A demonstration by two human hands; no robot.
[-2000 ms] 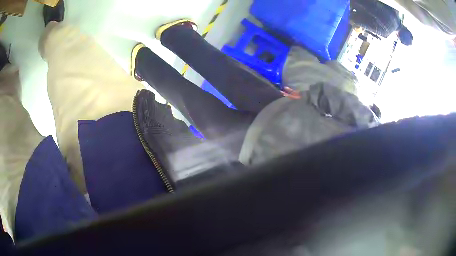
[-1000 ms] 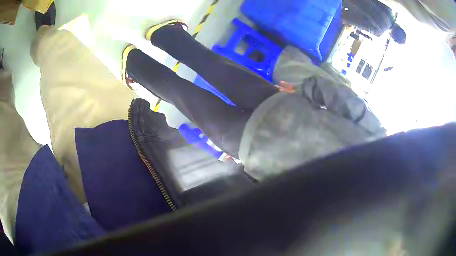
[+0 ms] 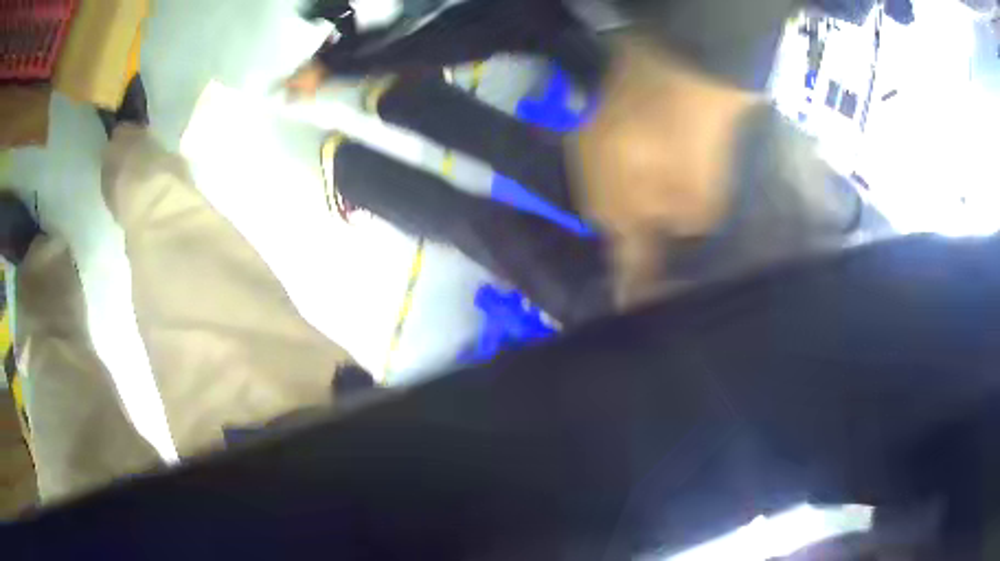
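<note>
No hand that I can tell as my own is in view. Dark blurred cloth [image 3: 526, 438] fills the lower part of the head view, with a bright streak at its bottom edge. A large blurred hand [image 3: 658, 153], which looks like another person's, reaches down from a grey sleeve at the top, close to the camera. Its fingertips meet the edge of the dark cloth; whether it touches or holds anything is unclear. Beige trousers [image 3: 208, 285] of a standing person show at the left.
A dark-sleeved person's hand [image 3: 304, 81] shows at upper left. A carton [image 3: 93, 49] and red crate [image 3: 31, 38] are in the corner. Blue plastic pieces [image 3: 554, 104] lie beyond dark-trousered legs [image 3: 461, 219]. Yellow-black tape [image 3: 406, 296] crosses the floor. A bright bench area is at right.
The large blurred hand and the dark-sleeved arm have come into view at the top. The dark cloth covers more of the lower view, hiding the zipped jacket and most of the navy cloth.
</note>
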